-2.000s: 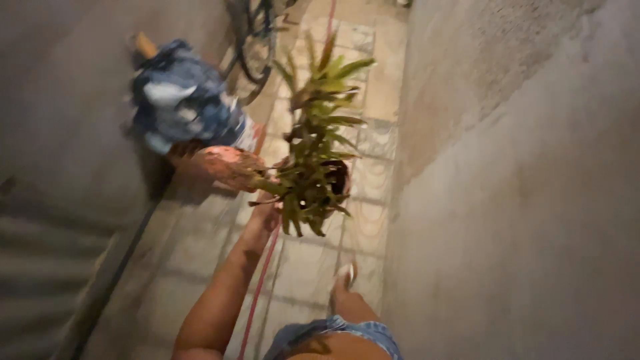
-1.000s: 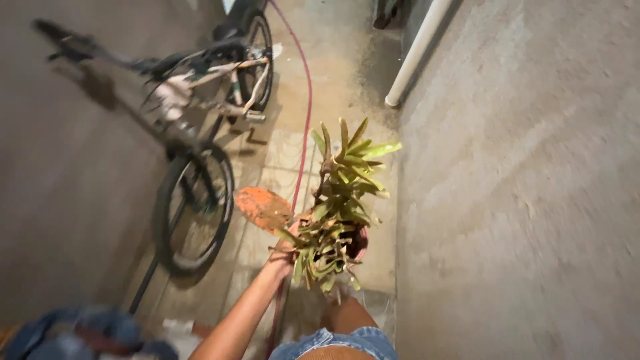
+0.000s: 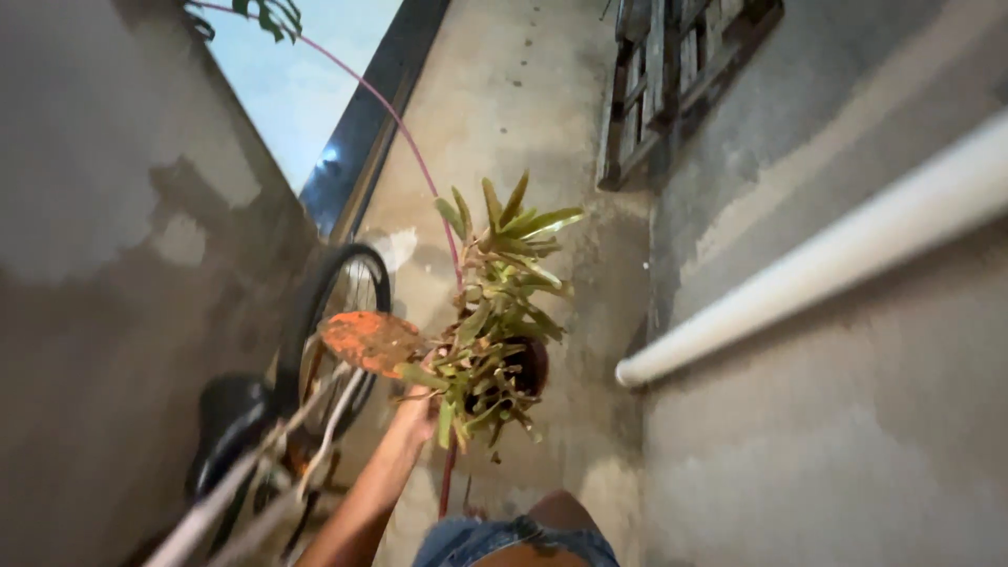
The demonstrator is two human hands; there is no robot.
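A leafy potted plant (image 3: 512, 291) hangs out in front of my body, its dark round pot (image 3: 529, 366) partly covered by leaves. Beneath the foliage is my left hand (image 3: 425, 394), its fingers mostly hidden by leaves. An orange, dirt-stained flat oval piece (image 3: 372, 342), perhaps a trowel blade or a saucer, sticks out to the left from that same hand. Whether the hand grips the pot, the orange piece or both cannot be told. My right hand does not show.
A bicycle wheel (image 3: 382, 291) and black saddle (image 3: 228, 433) stand close on the left. A pink hose (image 3: 409, 142) runs along the concrete floor. Wooden pallets (image 3: 669, 71) lean at the upper right wall, and a white pipe (image 3: 787, 260) slants from the right. A wall rises on either side.
I have moved forward along the passage, past the blue cloth bundle and alongside the bicycle. The plant and orange piece stay in front of me. Pallets and an opening at upper left have come into view.
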